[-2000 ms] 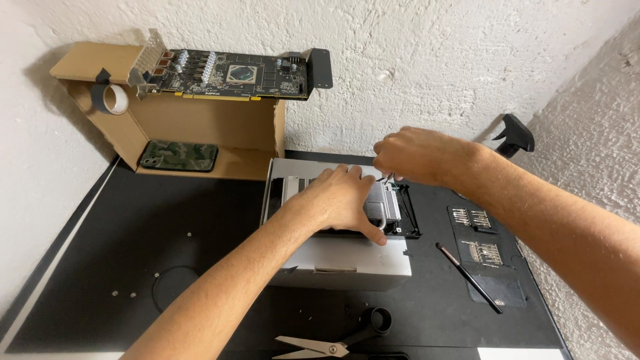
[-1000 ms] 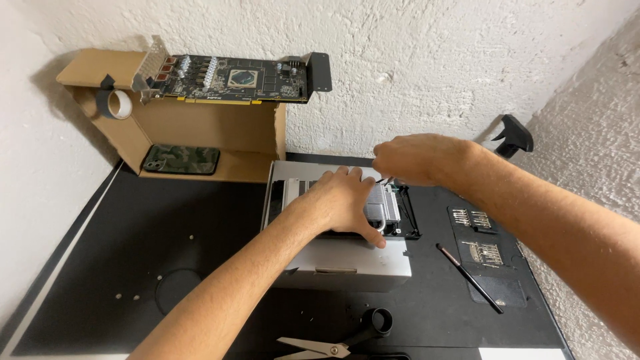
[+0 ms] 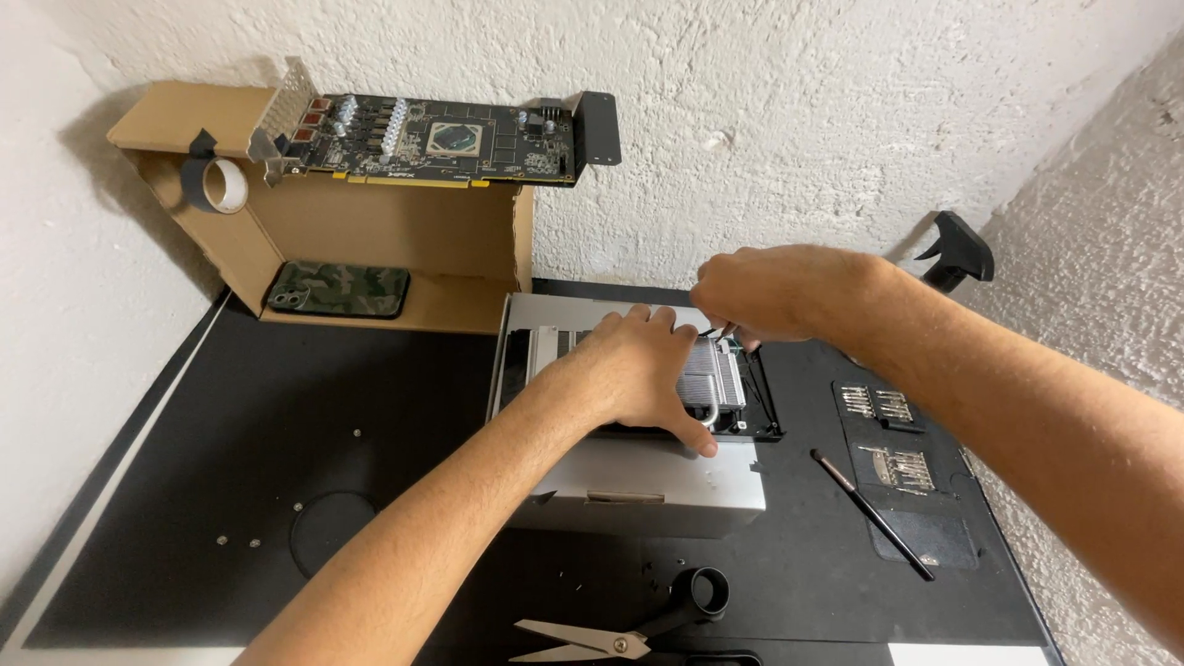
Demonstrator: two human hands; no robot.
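A graphics card cooler (image 3: 726, 375), with metal fins, a heat pipe and a black shroud, lies on a white cardboard box (image 3: 638, 481). My left hand (image 3: 638, 370) rests spread over the cooler, its thumb at the near edge by the heat pipe. At the cooler's far right corner, my right hand (image 3: 763, 291) is closed on a thin dark tool, of which only a short end shows; its kind cannot be told. The bare graphics card circuit board (image 3: 453, 139) rests apart, on top of an open brown cardboard box.
A roll of tape (image 3: 215, 184) hangs on the brown box (image 3: 194, 116), which holds a camouflage-cased phone (image 3: 339, 289). Scissors (image 3: 620, 642) lie at the front. Right are a brush (image 3: 874, 518), a bit set (image 3: 893, 435) and a black spray trigger (image 3: 959, 252). Small screws (image 3: 255, 543) lie left.
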